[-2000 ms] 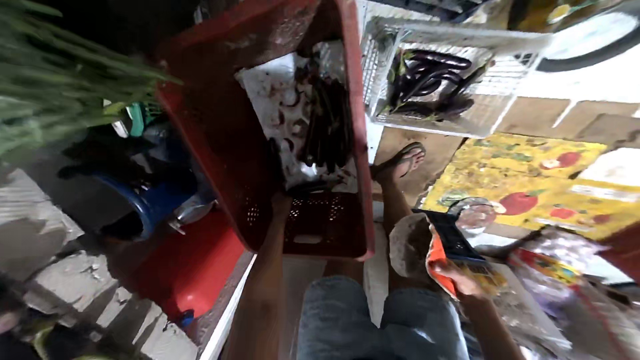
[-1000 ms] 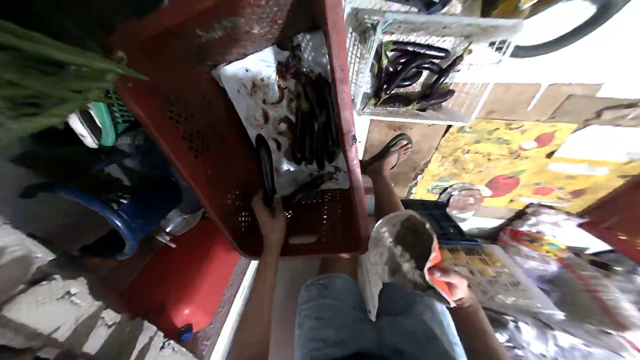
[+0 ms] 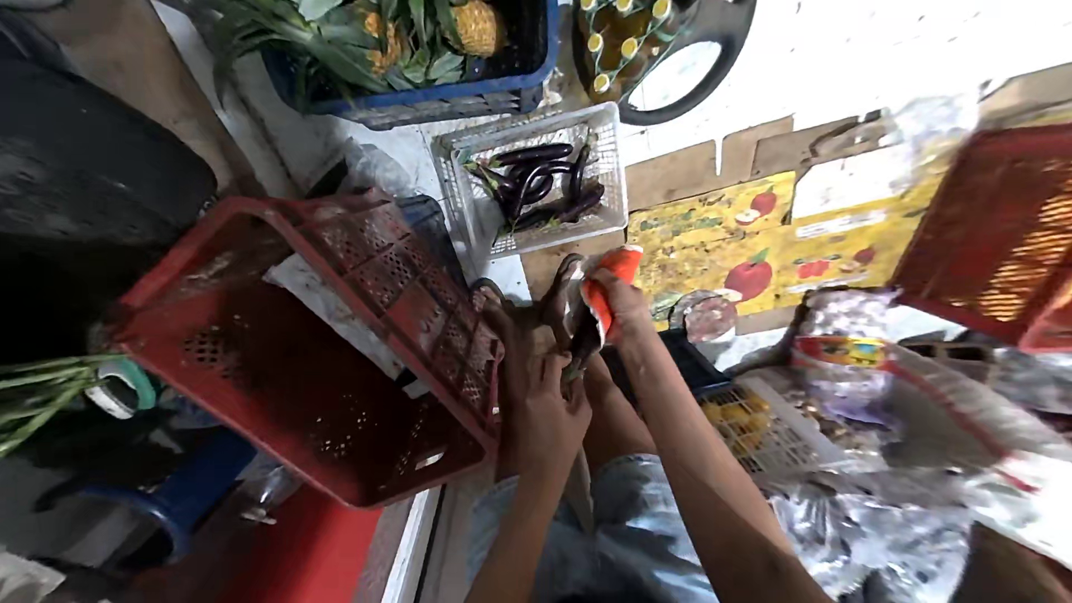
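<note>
My right hand (image 3: 618, 303) grips a bunched orange and white cloth or bag (image 3: 613, 280) above my feet. Just left of it, my left hand (image 3: 548, 398) has its fingertips on a dark eggplant (image 3: 584, 342), whose far end lies against the cloth or bag. Beyond my hands, a white plastic basket (image 3: 618, 180) holds several purple eggplants (image 3: 532, 180). At left stands a large red plastic crate (image 3: 285, 452), tilted, with a white sheet (image 3: 331, 306) against its inner side.
A blue crate (image 3: 444, 90) with pineapples (image 3: 477, 29) stands beyond the basket. Capped bottles (image 3: 626, 46) are near a black ring. Yellow printed cardboard (image 3: 712, 234) covers the floor. At right are another red crate (image 3: 963, 226), a white basket (image 3: 791, 444) and plastic bags.
My left hand has left the red crate and come beside my right hand, with an eggplant at its fingers. The eggplants seen earlier in the red crate no longer show. The view has shifted.
</note>
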